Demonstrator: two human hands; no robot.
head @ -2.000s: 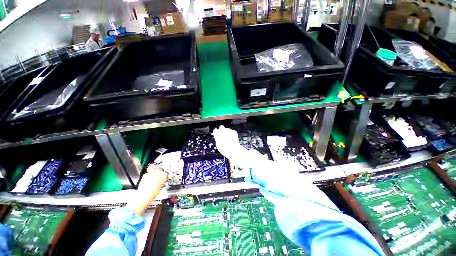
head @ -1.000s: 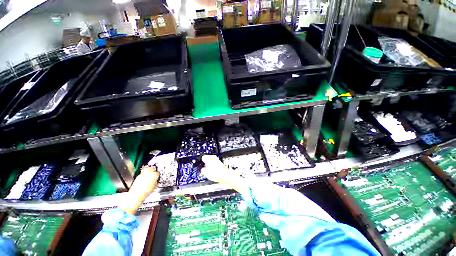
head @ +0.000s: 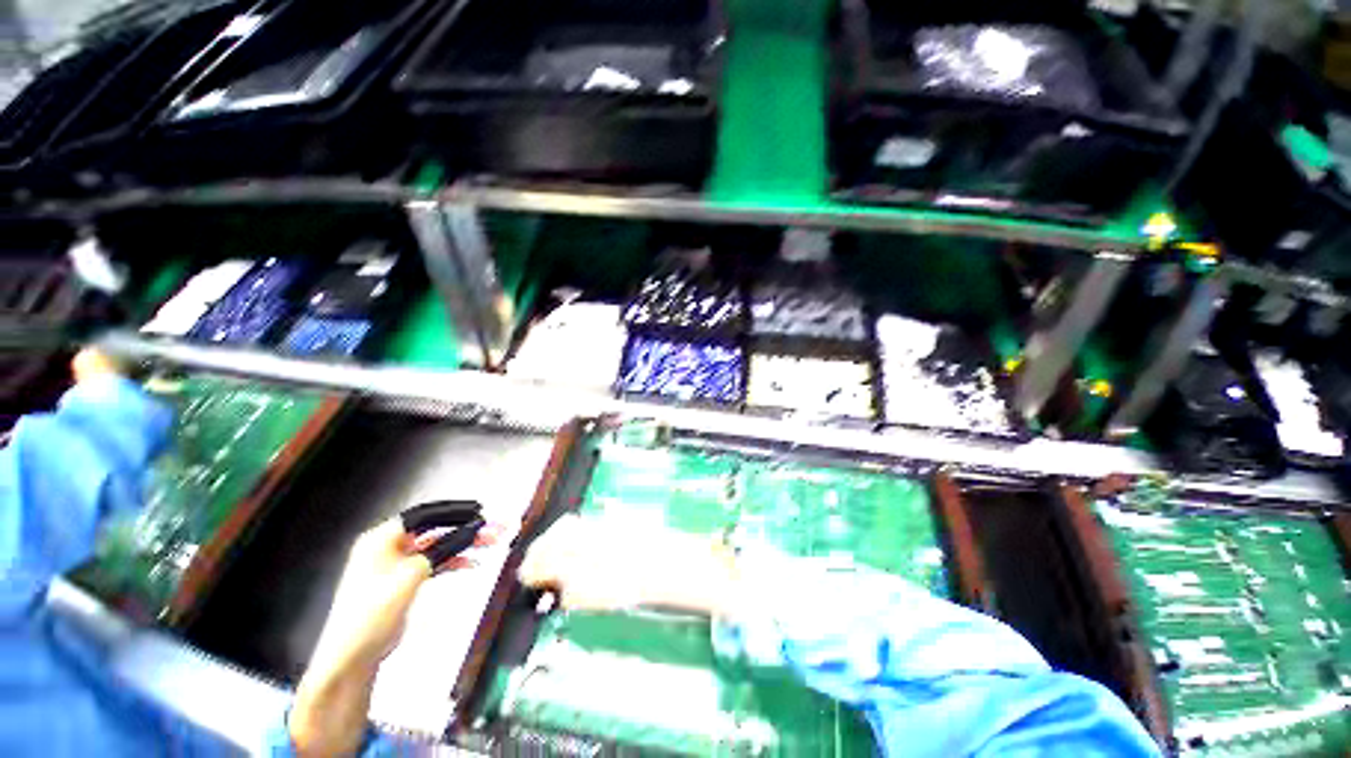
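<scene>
A large green circuit board (head: pixel 667 659) with white markings lies in a dark carrier with reddish-brown side bars (head: pixel 511 592). My left hand (head: pixel 437 536) is left of that carrier, over a pale surface. Its fingertips wear black finger cots and are bent towards each other; whether they hold a small part is unclear. My right hand (head: pixel 571 566) is blurred over the board's left part, fingers pointing at the left side bar. A small dark spot shows at its fingertips, which may be a cot or a part; I cannot tell.
Bins of blue components (head: pixel 683 370), dark components (head: pixel 685 301) and white components (head: pixel 569 348) stand on the lower shelf. Black totes (head: pixel 563 141) stand above. Other boards lie left (head: pixel 222 452) and right (head: pixel 1230 585). A neighbour's blue sleeve (head: pixel 74 459) reaches in at the left.
The view has tilted down and blurred. My right hand has left the blue bin and is over the board. My left hand has moved from the white bin's edge to beside the carrier.
</scene>
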